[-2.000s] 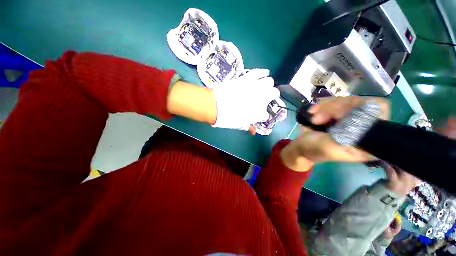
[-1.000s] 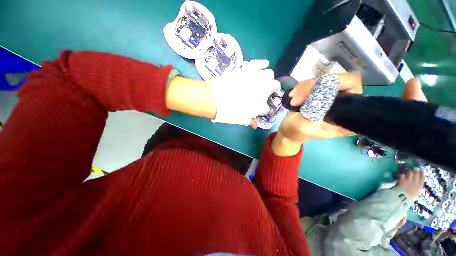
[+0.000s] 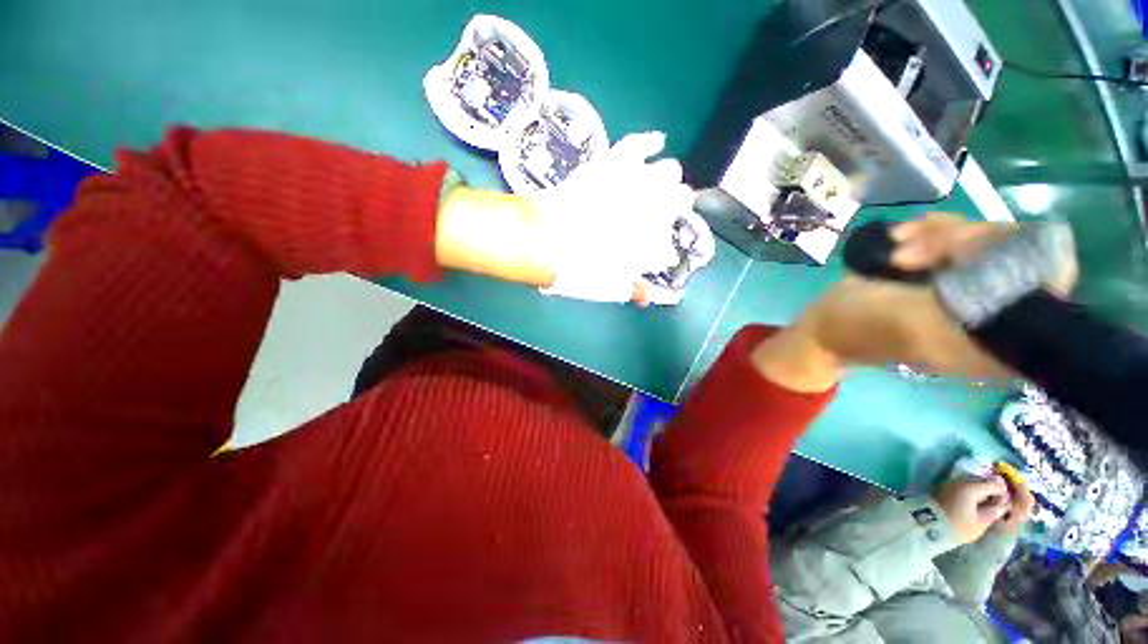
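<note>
My left hand [image 3: 613, 223], in a white glove, rests over a white housing half with a circuit board [image 3: 681, 260] and holds it on the bench; the glove hides its left part. Two more open housing halves with boards lie up and left of the glove, one at the back [image 3: 490, 83] and one nearer [image 3: 551, 146]. My right hand [image 3: 925, 287], blurred, with a speckled grey wrap on a finger, grips the black electric screwdriver [image 3: 1065, 355] to the right of the housing and in front of the screw feeder. The bit cannot be made out.
The grey-white screw feeder [image 3: 869, 120] with black sides stands at the upper right of the green bench [image 3: 277, 76]. A neighbouring worker's grey sleeve [image 3: 869, 554] and hands are at lower right, beside rows of white units [image 3: 1070, 466]. A blue stool [image 3: 38, 195] is at far left.
My right hand and the screwdriver have moved right, away from the housing under my left glove. The neighbour's hands have come together around something yellow.
</note>
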